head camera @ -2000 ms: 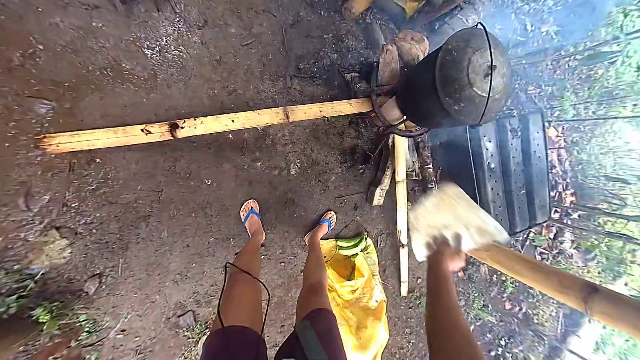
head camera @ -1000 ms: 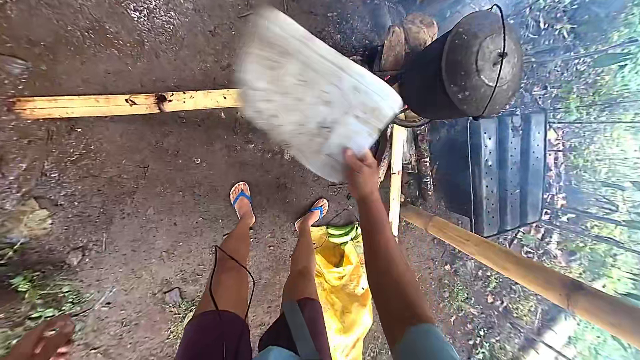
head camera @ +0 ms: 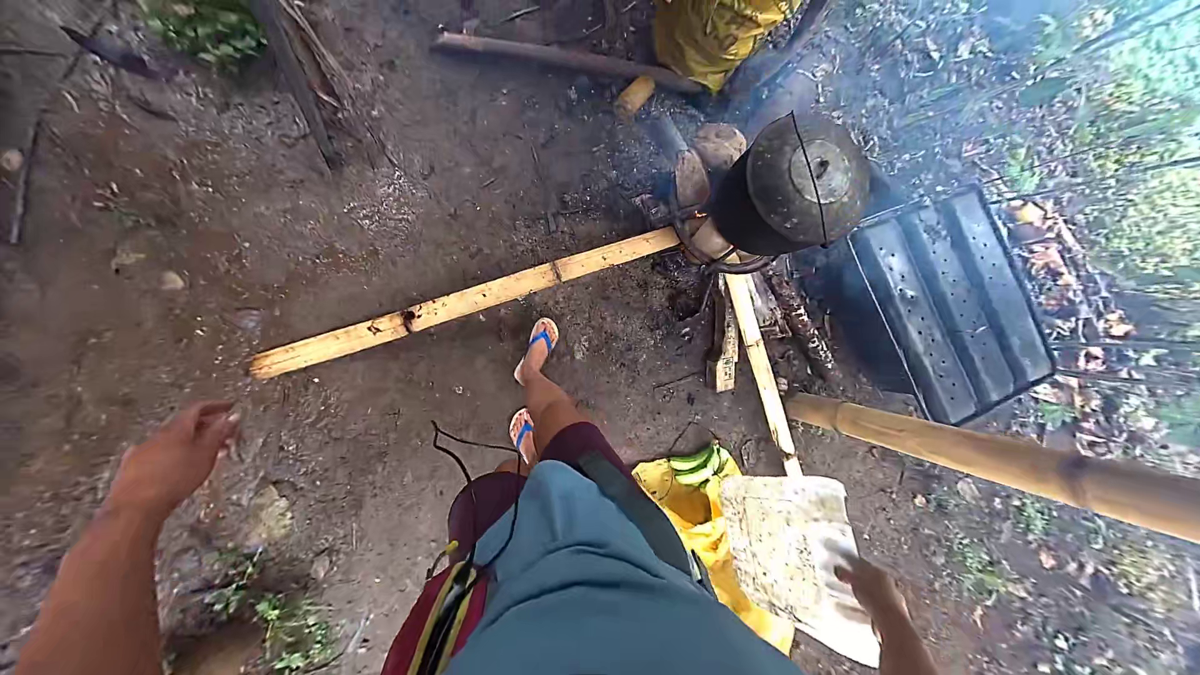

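Observation:
My right hand [head camera: 870,583] is at the lower right, at the edge of a worn, pale flat sheet [head camera: 787,553]; the fingers look close to or on it, and whether they grip it is unclear. The sheet lies over part of a yellow sack [head camera: 689,511] with green bananas [head camera: 696,464] at its mouth. My left hand [head camera: 178,459] hangs at the left over bare soil, fingers loosely curled and holding nothing. A lidded, blackened metal pot [head camera: 792,187] with a wire handle sits on a ring over a smoking fire, with split bamboo [head camera: 469,302] running into it.
Right of the pot stands a black perforated plastic crate [head camera: 956,305]. A thick bamboo pole [head camera: 994,459] reaches in from the right edge. Firewood [head camera: 724,337] lies below the fire. Another yellow sack [head camera: 722,37] and a wooden pole [head camera: 562,58] are at the top.
The sheet, waved up near the fire a second ago, is now down at the yellow sack with my right hand beside it. My left hand has come further into view. The view has shifted.

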